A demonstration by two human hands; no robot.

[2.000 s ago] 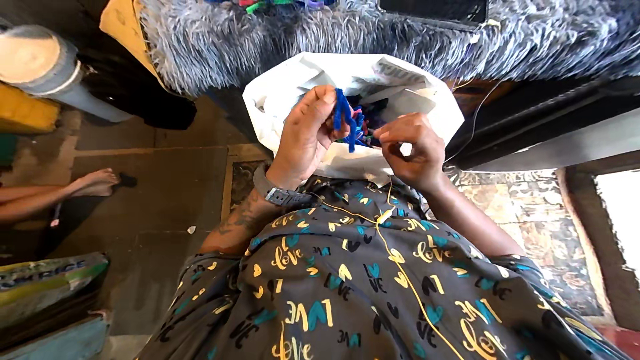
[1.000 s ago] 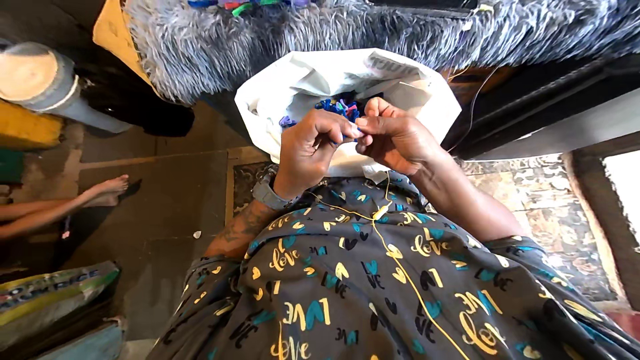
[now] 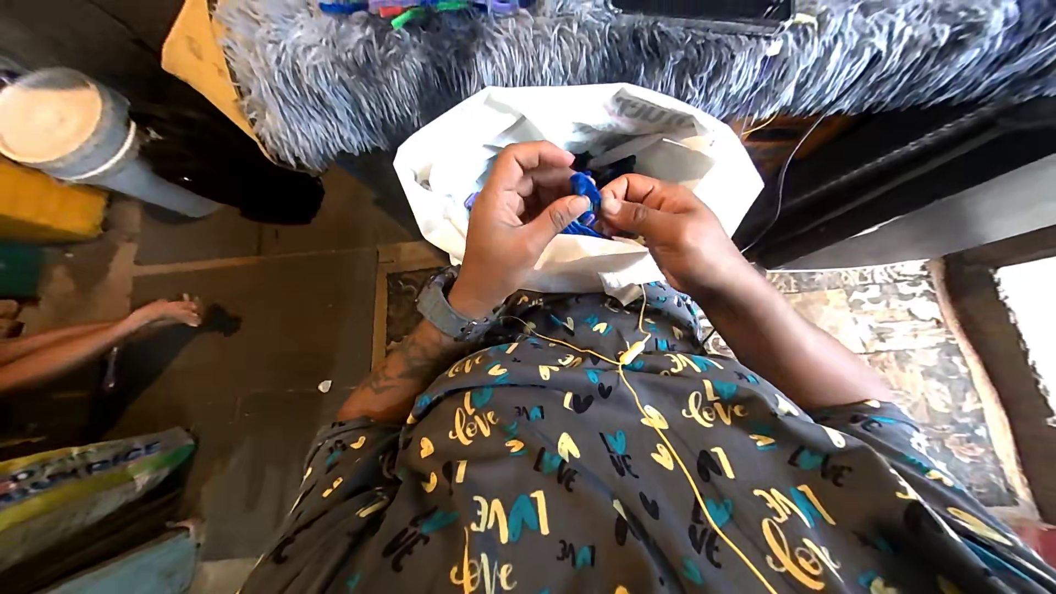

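A small blue band-like piece (image 3: pixel 585 191), perhaps fabric or elastic, is pinched between my hands above an open white bag (image 3: pixel 445 140). My left hand (image 3: pixel 516 210), with a grey watch (image 3: pixel 452 309) on the wrist, grips it between thumb and fingers. My right hand (image 3: pixel 664 216) touches its right side with thumb and forefinger; whether it grips it is hard to tell. More blue and dark pieces lie in the bag, partly hidden behind my hands.
Grey shaggy fabric (image 3: pixel 330 74) covers the surface ahead, with a dark flat device (image 3: pixel 709 10) and colourful pieces (image 3: pixel 412 10) on it. A grey cylindrical container (image 3: pixel 99 132) stands at left, near another person's bare foot (image 3: pixel 169 312). A yellow cable (image 3: pixel 689 483) crosses my shirt.
Two seconds ago my left hand held up a blue looped piece, with my right hand apart from it. My hands met a second ago and are now slightly more apart, the blue piece between them.
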